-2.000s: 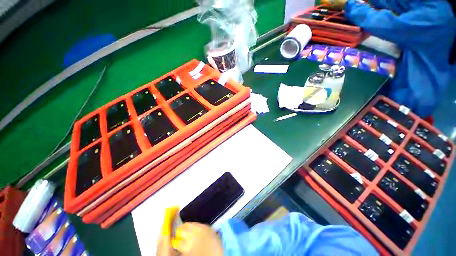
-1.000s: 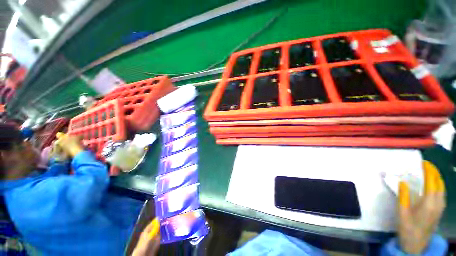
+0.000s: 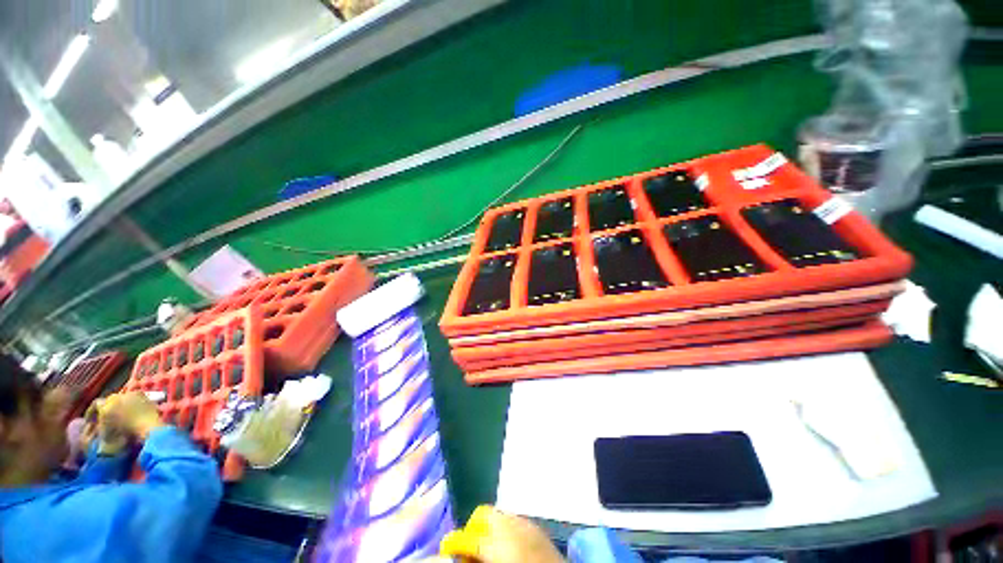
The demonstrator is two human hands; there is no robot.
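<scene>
A black glossy phone [image 3: 682,470] lies flat on the white sheet [image 3: 572,401]. A strip of joined purple films [image 3: 390,423] runs down to the bottom edge left of the sheet, its lower end blurred. A hand with yellow finger cots, which looks like my right hand [image 3: 500,539], is cut off by the bottom edge beside the strip's lower end. Whether it grips the strip is hidden. My left hand is not in view. A crumpled thin white piece [image 3: 841,440] lies on the sheet's right part.
Stacked red-orange trays [image 3: 682,308] with black phones stand behind the sheet. Small-pocket trays [image 3: 319,319] and a dish with bottles [image 3: 269,429] are at left, near a person in blue [image 3: 121,495]. A bagged roll [image 3: 847,159] and white tissue [image 3: 911,313] are at right.
The view has shifted from the right side to the left since the oldest frame. My right hand has let go of the thin white piece and moved left to the film strip. My left hand has left view.
</scene>
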